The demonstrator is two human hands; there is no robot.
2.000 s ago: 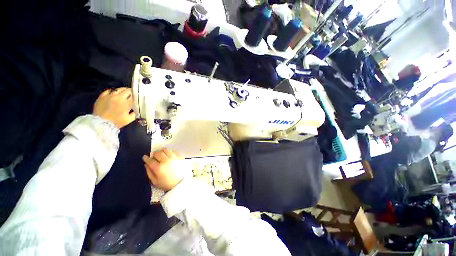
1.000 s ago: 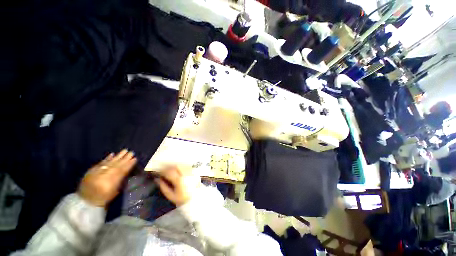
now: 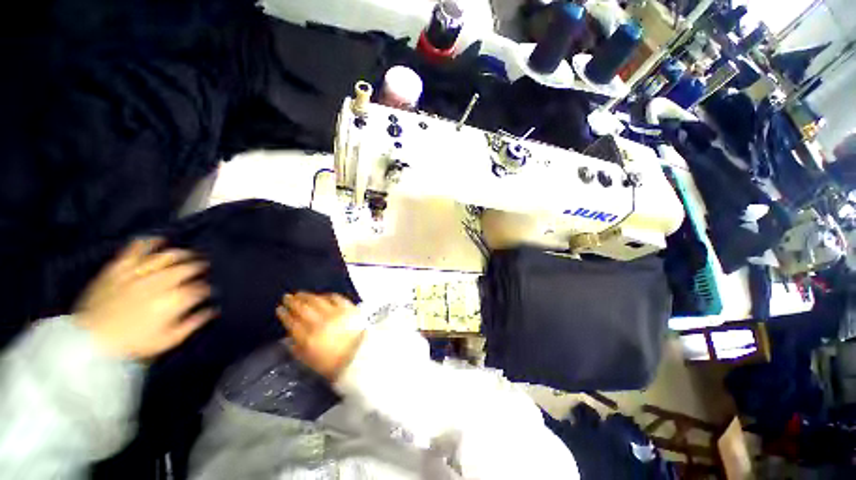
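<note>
The black garment (image 3: 253, 246) lies in front of and left of the sewing machine head (image 3: 450, 169), its edge beside the pale bed plate (image 3: 413, 234). My left hand (image 3: 145, 298) is on the cloth at the left, slightly blurred, fingers apart. My right hand (image 3: 324, 333) rests on the cloth's near right part, fingers slightly spread; whether it pinches the cloth cannot be told. The presser foot area (image 3: 364, 214) is at the left end of the head, with no hand at it.
Stacked dark cut pieces (image 3: 577, 319) sit right of the bed. A large black heap (image 3: 103, 122) fills the left and back. A pink-white spool (image 3: 402, 86), a red-based cone (image 3: 443, 28) and dark blue cones (image 3: 615, 52) stand behind. A teal tray (image 3: 704, 281) and wooden stool (image 3: 727, 445) are right.
Both hands have moved from beside the needle down and left. The cloth has come away from the needle area, uncovering white table left of the machine. The camera view has also shifted.
</note>
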